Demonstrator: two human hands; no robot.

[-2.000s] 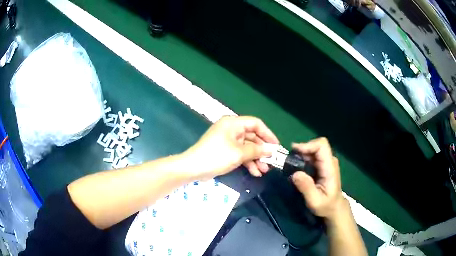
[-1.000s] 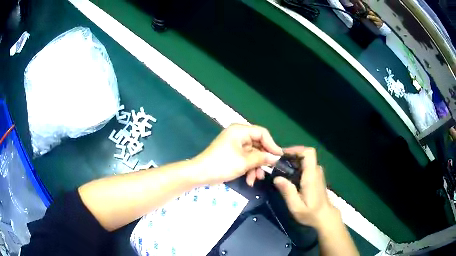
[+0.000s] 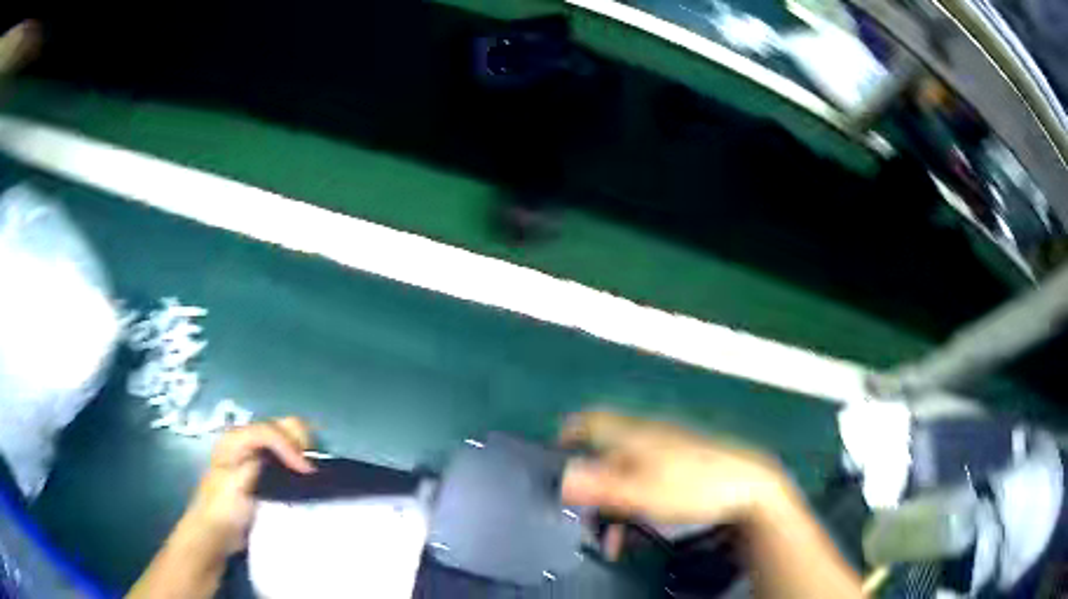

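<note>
The picture is blurred. My left hand [image 3: 252, 468] is at lower left, its fingers closed on the upper left corner of the pad sheet [image 3: 340, 550], which shows a black strip above a white face. The black housing [image 3: 498, 509] lies against the sheet's right side, with small bright dots near its corners. My right hand [image 3: 668, 474] is at the housing's right edge, fingertips over it; whether it grips is unclear. A black cord [image 3: 656, 532] runs under the right hand. The plug cannot be made out.
White pin protectors [image 3: 170, 369] lie in a loose pile at left, beside a filled clear bag [image 3: 47, 316]. A blue bin rim [image 3: 47, 544] is at lower left. A white rail [image 3: 469, 275] borders the green belt, which carries a dark unit [image 3: 521, 56]. Another person's hand [image 3: 18, 47] shows at upper left.
The view has turned. My hands have parted from the black plug and white protector: the left is now on the sheet, the right at the housing. A dark unit shows on the belt.
</note>
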